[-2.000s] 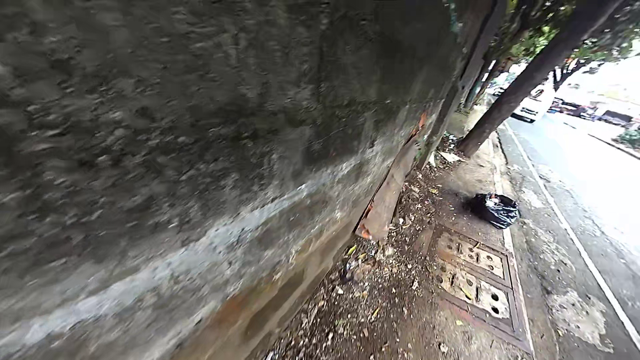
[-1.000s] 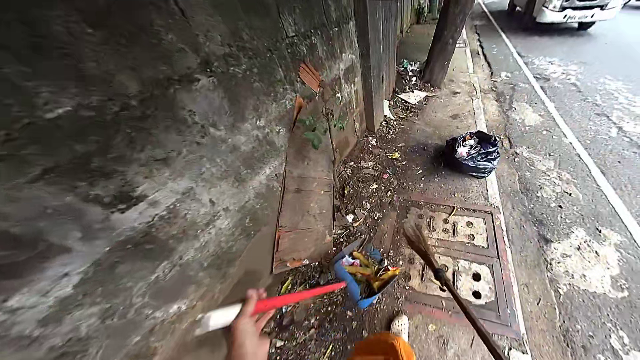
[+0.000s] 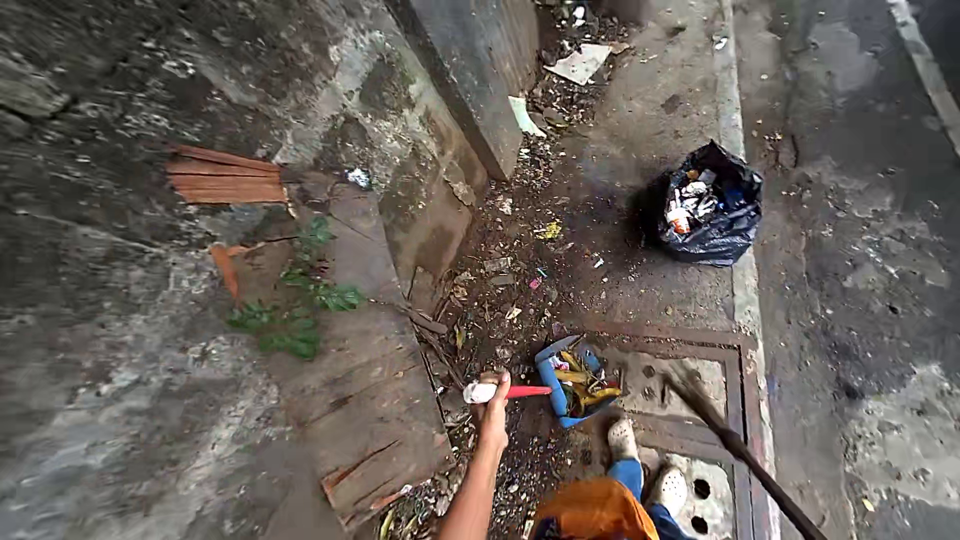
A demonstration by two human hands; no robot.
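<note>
My left hand [image 3: 493, 397] is closed around the red and white handle of a blue dustpan [image 3: 556, 386]. The pan holds yellow and brown leaves and bits of litter, low over the pavement beside my feet. To the right, a broom [image 3: 731, 442] with a dark stick slants in from the lower right edge, its blurred bristles over the concrete cover. My right hand is not in view. Farther ahead stands an open black trash bag [image 3: 724, 232] with mixed litter inside.
A stained wall [image 3: 150, 360] runs along the left, with a weathered board [image 3: 360, 405] and a leafy plant [image 3: 292, 330] against it. Litter and dry leaves line its foot. A framed concrete cover [image 3: 675, 375] lies by the curb [image 3: 744, 292], and the road is at right.
The view has tilted down strongly. The dustpan handle, earlier slanting and longer in view, now appears short and nearly level. My left hand and the broom were out of view two seconds ago.
</note>
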